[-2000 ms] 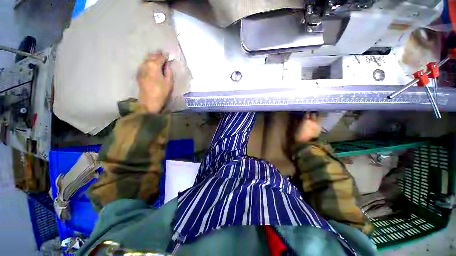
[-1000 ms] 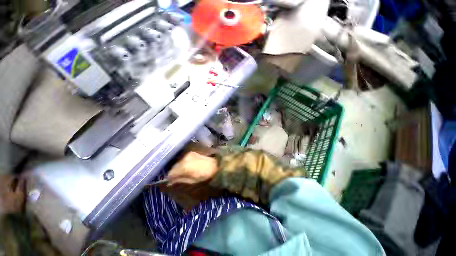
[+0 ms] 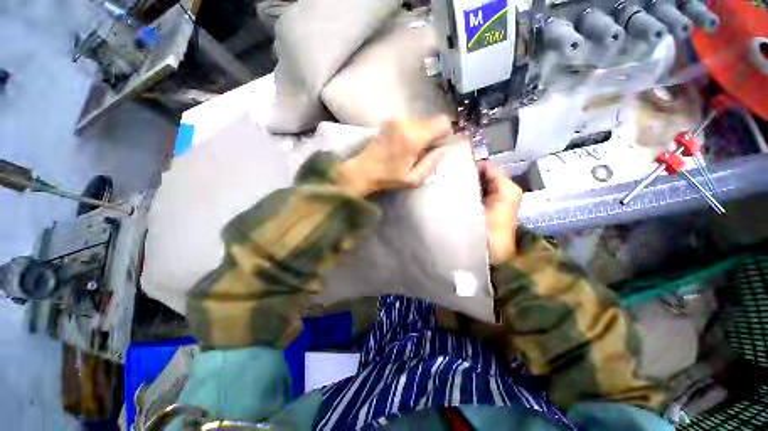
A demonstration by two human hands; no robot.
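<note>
A large beige cut panel (image 3: pixel 429 240) lies over the machine table and hangs down toward the lap, with a white size ticket (image 3: pixel 465 283) near its lower corner. My left hand (image 3: pixel 400 151) is bent over the panel near its upper edge, fingers on the cloth close to the presser foot area. My right hand (image 3: pixel 501 206) is at the panel's right edge, just below the foot, with the cloth edge at its fingers. The overlock machine's white head (image 3: pixel 482 46) is above. The needle area is small and partly hidden by my left hand and the cloth.
More beige cloth (image 3: pixel 337 59) is heaped behind the panel. Metal rods with red clamps (image 3: pixel 671 162) and a red disc (image 3: pixel 741 55) are at the right. Ruler tape (image 3: pixel 581 215) runs along the table edge. A green basket (image 3: pixel 754 311) is low right, a blue crate (image 3: pixel 143 370) low left.
The view has swung back left from the basket side. My right hand has come up from the lap to the foot area. A panel with a ticket now covers the table front, with both hands at it.
</note>
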